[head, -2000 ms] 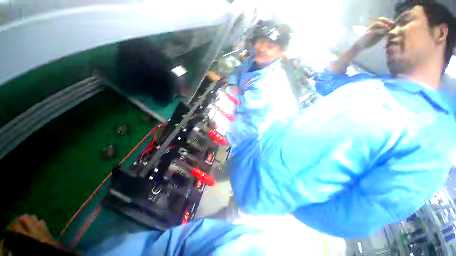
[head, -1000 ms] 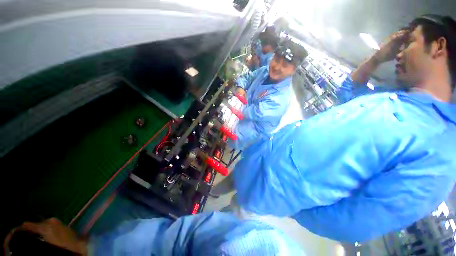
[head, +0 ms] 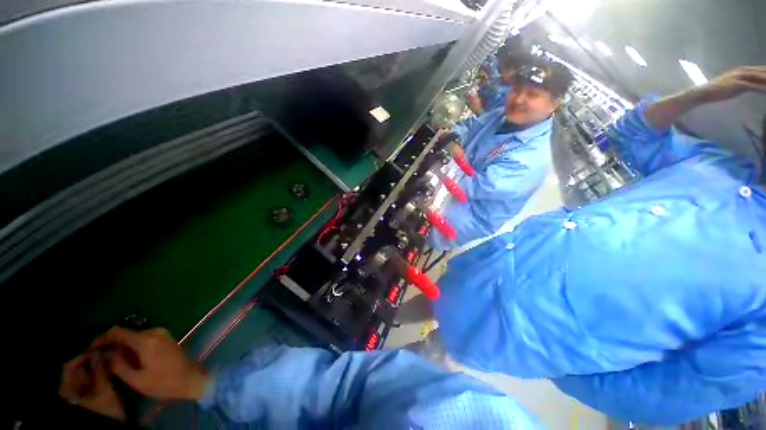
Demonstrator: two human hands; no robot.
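My right hand [head: 160, 363], bare with a blue sleeve, is at the lower left with its fingers bent. My left hand [head: 86, 385] is beside it, touching or nearly so, dim and partly hidden. The dark area between the fingers does not show clearly what they hold. Two small round electronic modules [head: 281, 216] lie close together on the green conveyor belt [head: 210, 243], above my hands in the view. Another small dark round thing [head: 134, 320] shows just above my fingers.
Black test fixtures [head: 336, 290] with red clamp handles [head: 422, 283] and glowing red displays stand right of the belt. Red wires run along the belt edge. A person in a blue smock [head: 588, 285] fills the right side, one arm raised. Another capped person [head: 516, 151] stands beyond the fixtures.
The view has turned, so fixtures, belt and people sit further right. My right hand shows higher and further from the left edge, and my left hand now shows beside it.
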